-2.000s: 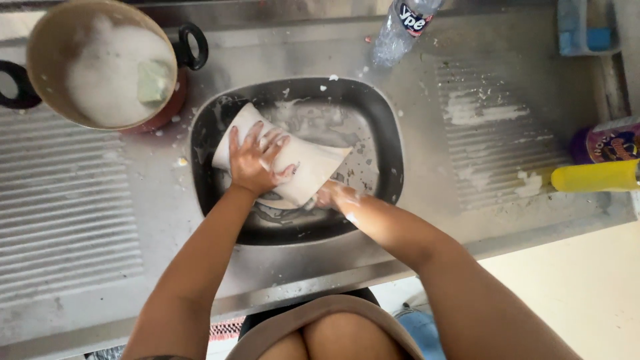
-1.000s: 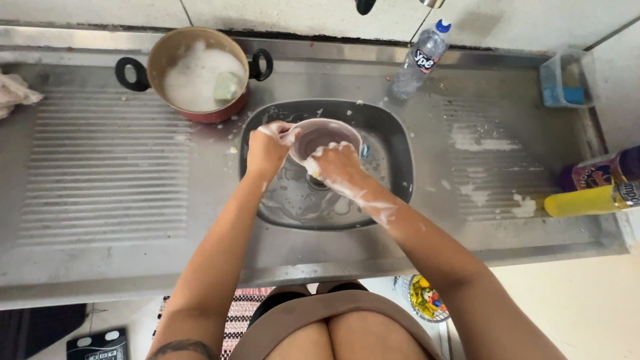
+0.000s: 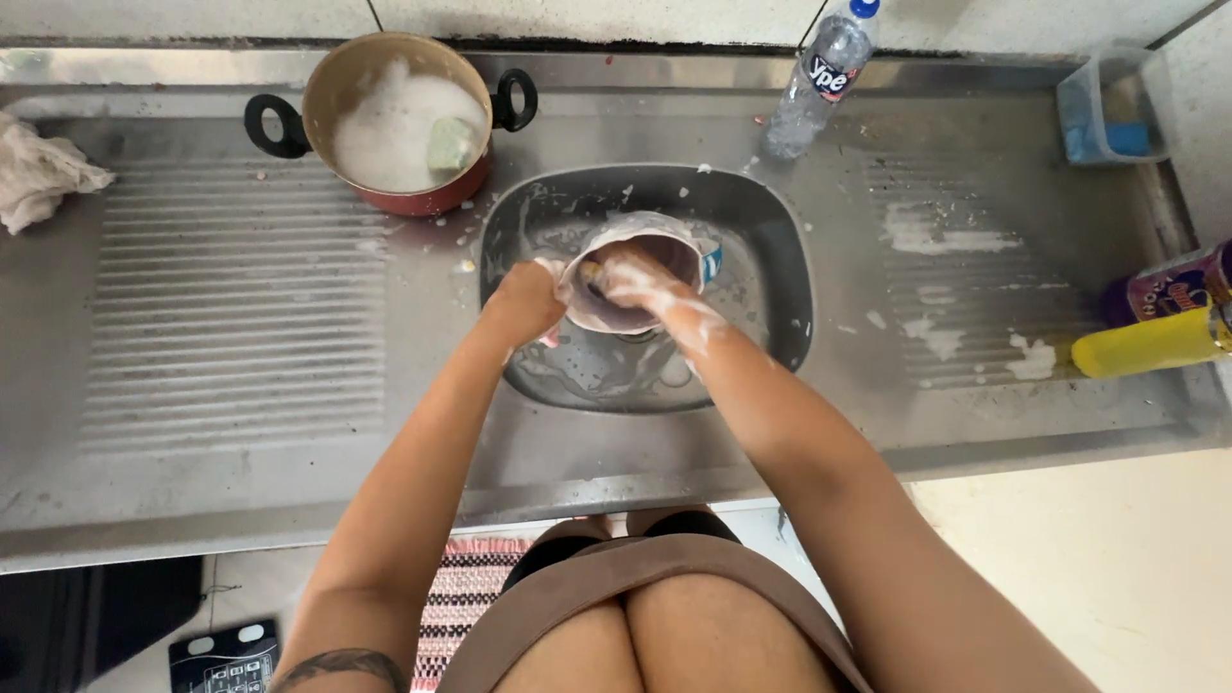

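A pale plastic container (image 3: 681, 252) with a blue patch on its side is tilted over the steel sink basin (image 3: 770, 332), its round mouth toward me. My left hand (image 3: 527, 303) grips the container's rim at the left, with suds around the fingers. My right hand (image 3: 616, 274) reaches inside the container; a bit of something yellow shows at its fingers, too hidden to name. White foam coats my right wrist and forearm. Wet suds lie on the basin floor below.
A red pot (image 3: 423, 197) with foam and a green soap bar (image 3: 450, 144) stands behind left. A clear Ypê bottle (image 3: 813, 91) is behind right. Farther right are a plastic tub (image 3: 1107, 115) and a yellow-ended item (image 3: 1145, 342). A cloth (image 3: 43, 173) lies far left.
The container, earlier lying sideways under my left hand, now has its mouth turned toward me. My right hand has moved deeper into it since one second ago. The view has shifted.
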